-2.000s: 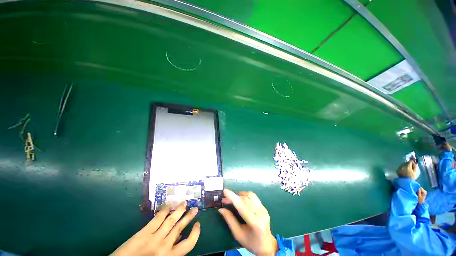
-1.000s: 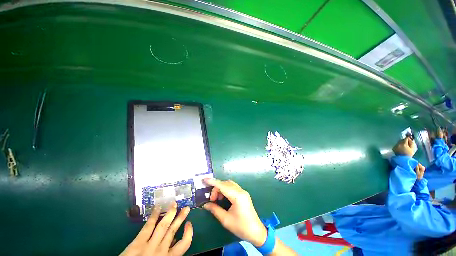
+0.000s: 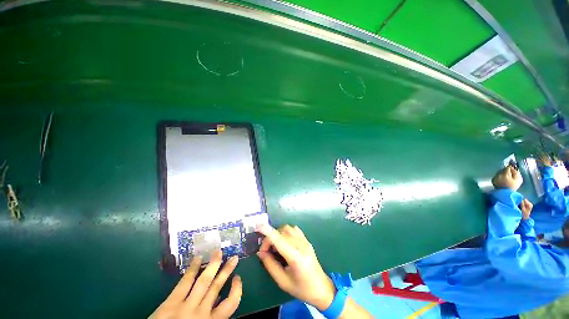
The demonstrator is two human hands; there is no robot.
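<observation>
The tablet display assembly (image 3: pixel 214 177) lies on the green bench with its silver-white back up and its black frame around it. The blue mainboard (image 3: pixel 233 239) with silver shields is at its near end. My left hand (image 3: pixel 203 291) rests with spread fingertips on the mainboard's near edge. My right hand (image 3: pixel 296 261) is at the near right corner, its thumb and fingertips at the black module (image 3: pixel 251 243). Whether they pinch a small part is hidden. A blue wrist strap (image 3: pixel 339 296) is on my right wrist.
A heap of tiny white parts (image 3: pixel 357 192) lies right of the tablet. Dark tweezers (image 3: pixel 45 147) and yellowish strips (image 3: pixel 13 202) lie at far left. Blue-smocked workers (image 3: pixel 519 240) sit at the right along the bench. A green partition (image 3: pixel 349 19) stands behind.
The camera view has shifted, so the tablet sits further left than two seconds ago. My right fingers have shifted around the black module and drawn closer together. My left hand stays on the board.
</observation>
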